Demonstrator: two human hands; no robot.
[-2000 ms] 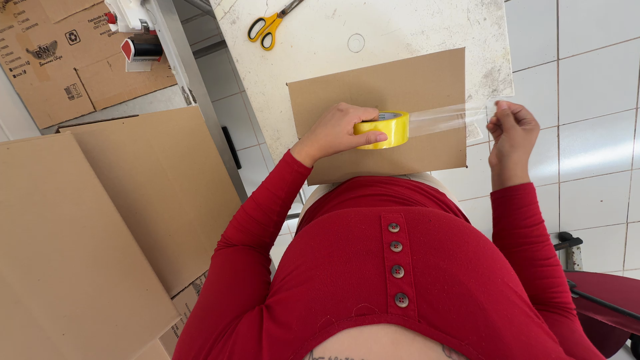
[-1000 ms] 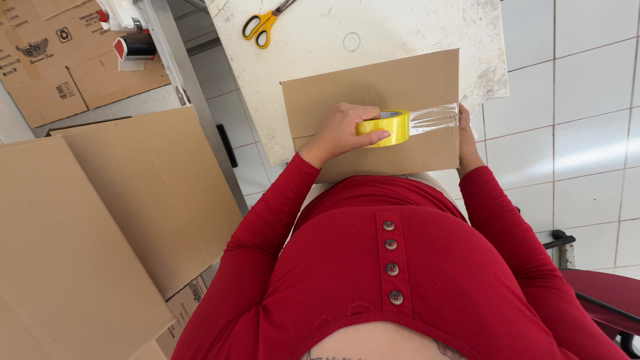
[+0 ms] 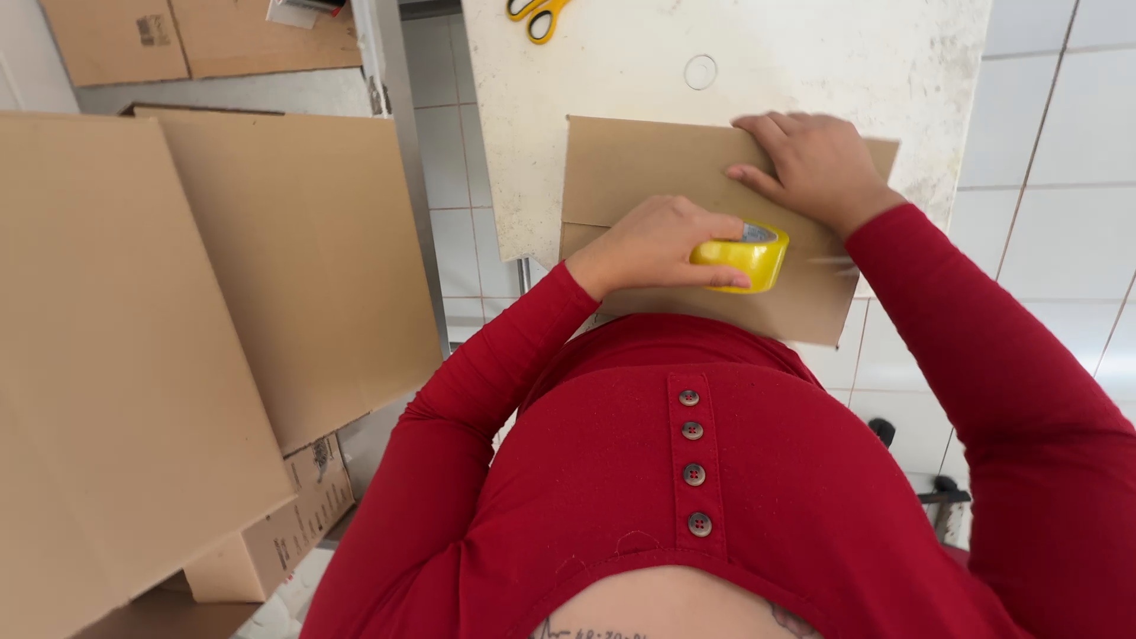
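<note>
A cardboard box (image 3: pixel 657 160) lies at the near edge of the white table, turned slightly, with a seam running across its top. My left hand (image 3: pixel 670 244) grips a roll of yellow packing tape (image 3: pixel 744 257) between thumb and fingers, over the box's middle. A faint strip of clear tape shows near the box's right edge, partly behind my right sleeve. My right hand (image 3: pixel 803 164) rests on the far right part of the box, fingers spread, holding nothing that I can see.
Yellow-handled scissors (image 3: pixel 543 19) and a thin clear ring (image 3: pixel 700 72) lie on the white table (image 3: pixel 612 62) beyond the box. At the left stand large cardboard pieces (image 3: pixel 302 266) and a printed carton (image 3: pixel 297 524). White floor tiles show at the right.
My right hand has moved from the box's right edge onto its far right top. The box has turned a little. The tape roll remains in my left hand.
</note>
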